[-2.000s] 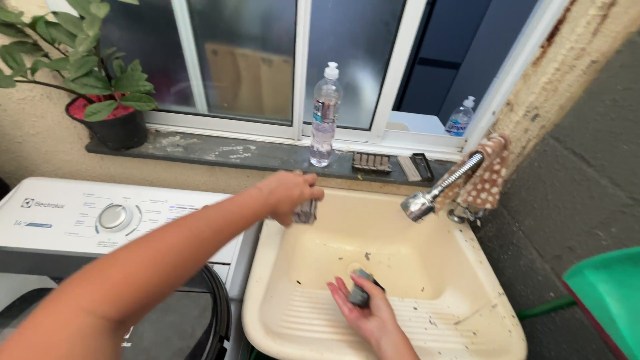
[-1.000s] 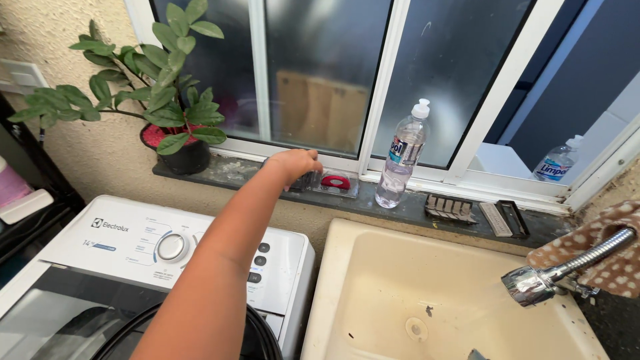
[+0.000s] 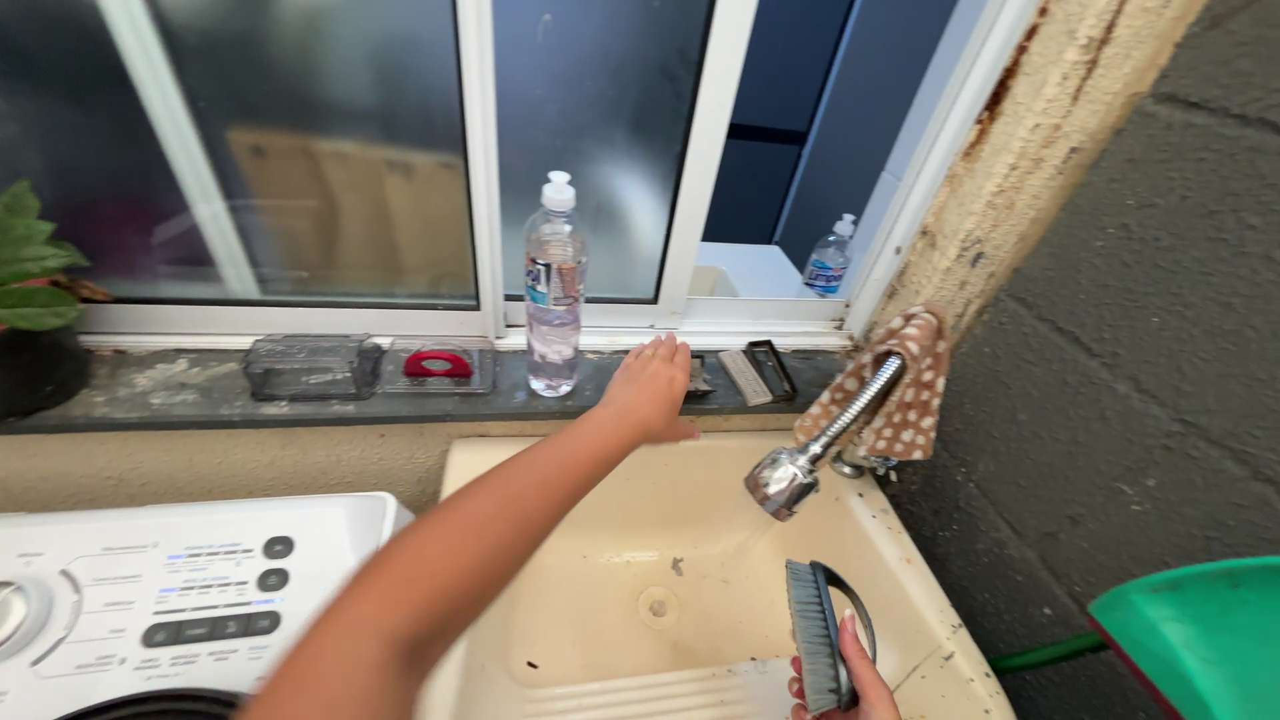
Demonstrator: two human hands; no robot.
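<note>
My left hand (image 3: 650,390) reaches over the sill onto a dark slotted piece (image 3: 697,376), which it mostly covers; whether it grips it is hidden. My right hand (image 3: 850,675) holds a scrubbing brush (image 3: 822,635) with grey bristles and a dark handle over the right part of the cream sink (image 3: 640,480). Above the brush hangs a chrome flexible faucet (image 3: 785,480), with a faint stream of water below its head. Left of my left hand stands a clear plastic bottle (image 3: 555,300) with a white cap. A grey bar-shaped piece (image 3: 745,377) and a black frame (image 3: 772,371) lie to its right.
Along the grey sill (image 3: 215,400) sit a clear plastic container (image 3: 312,367), a clear lid with a red handle (image 3: 438,365) and a potted plant (image 3: 35,290). A washing machine (image 3: 330,530) stands left, a green plastic object (image 3: 1200,630) right. A spotted cloth (image 3: 915,390) hangs at the faucet.
My left hand has moved right along the sill, from beside the lid with the red handle to the slotted piece. The view has swung right. My right hand and the brush are in view again.
</note>
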